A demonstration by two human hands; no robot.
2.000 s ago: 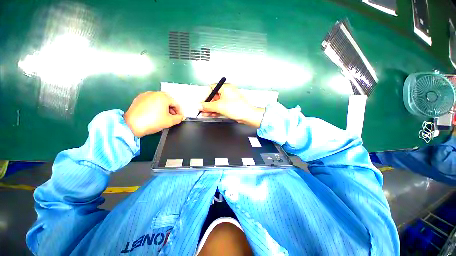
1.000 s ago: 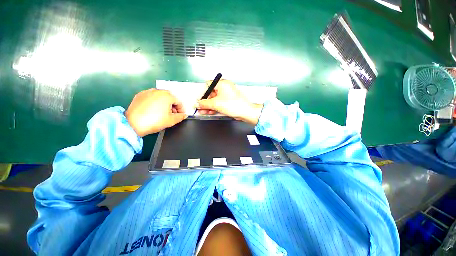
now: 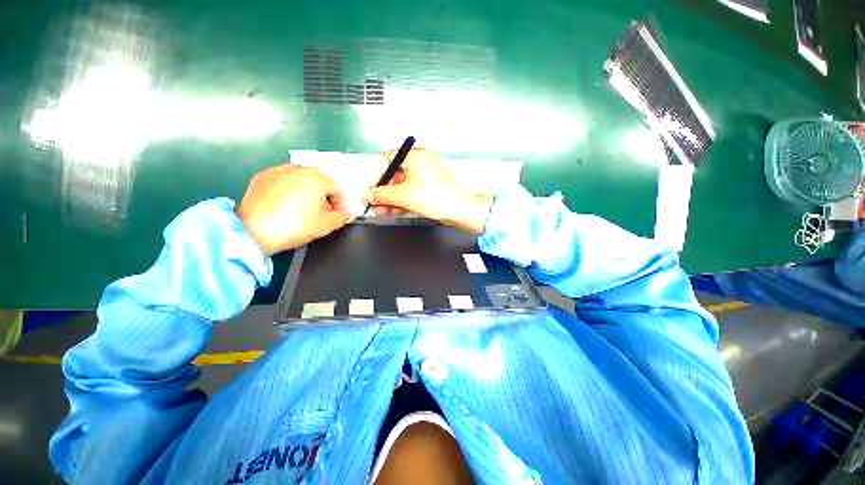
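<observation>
The dark-grey rear cover [image 3: 379,265] rests at the bench edge against my body, inner face up, with a row of white pads [image 3: 410,304] along its near edge and one pad apart at right. A white backing sheet [image 3: 484,174] lies under its far edge. My right hand [image 3: 427,192] holds slim black tweezers [image 3: 396,161], tip down at the cover's far edge. My left hand [image 3: 294,208] is at the same edge, thumb and finger pinched together; whether a tiny piece is between them cannot be seen.
A dark-grid part sheet [image 3: 342,78] lies on the green bench ahead. Striped sheets [image 3: 661,85] and a white strip [image 3: 673,206] lie at right. Beyond them are a teal fan [image 3: 814,161], a white cable [image 3: 810,232] and another person's blue sleeve [image 3: 806,296].
The cover and both hands have shifted slightly left in the picture, as the view moved a little. The hands keep nearly the same pose at the far edge.
</observation>
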